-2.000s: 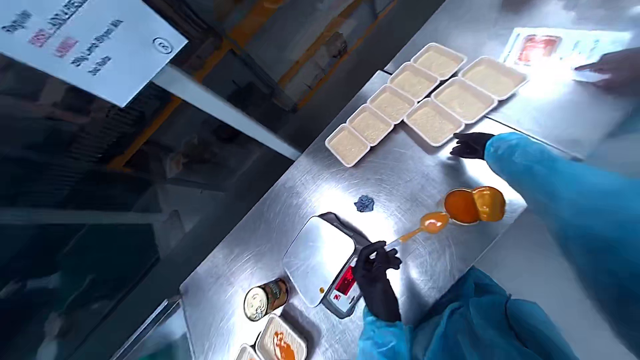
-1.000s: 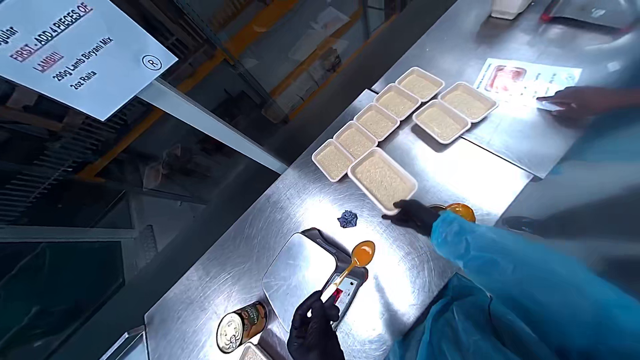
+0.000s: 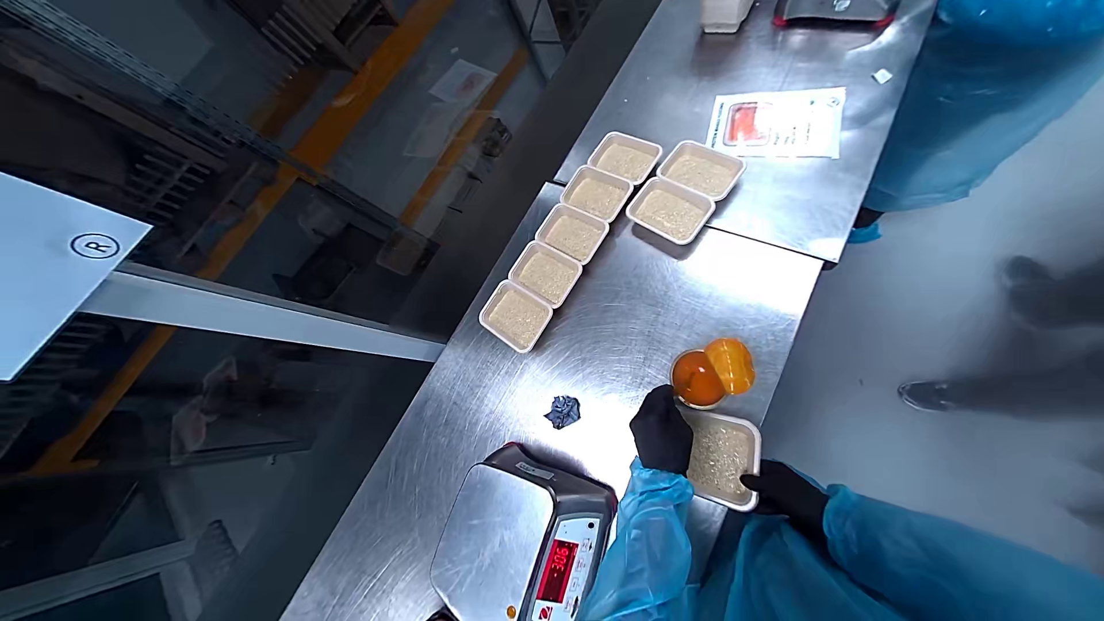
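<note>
My right hand [image 3: 783, 493], in a black glove, grips the right rim of a white tray [image 3: 723, 459] with a pale grainy filling, close to the table's front edge. My left hand [image 3: 662, 431], also gloved in black, is closed beside the tray's left side at a round container of orange sauce [image 3: 697, 378]. The spoon's handle is hidden in or behind that hand, and its bowl appears to be in the sauce. An orange-coated lid or bowl [image 3: 731, 366] touches the container. Left of my left hand stands a digital scale [image 3: 509, 539] with a bare metal platform.
Several filled trays [image 3: 573, 233] stand in rows toward the table's back edge. A crumpled dark wad [image 3: 563, 411] lies above the scale. Farther off are a printed sheet [image 3: 776, 123], another scale [image 3: 835, 10] and a person in a blue gown [image 3: 983, 95].
My right hand has brought the tray toward the front edge. My left hand has moved from the scale with the spoon to the sauce container. The other person's hand has left the printed sheet.
</note>
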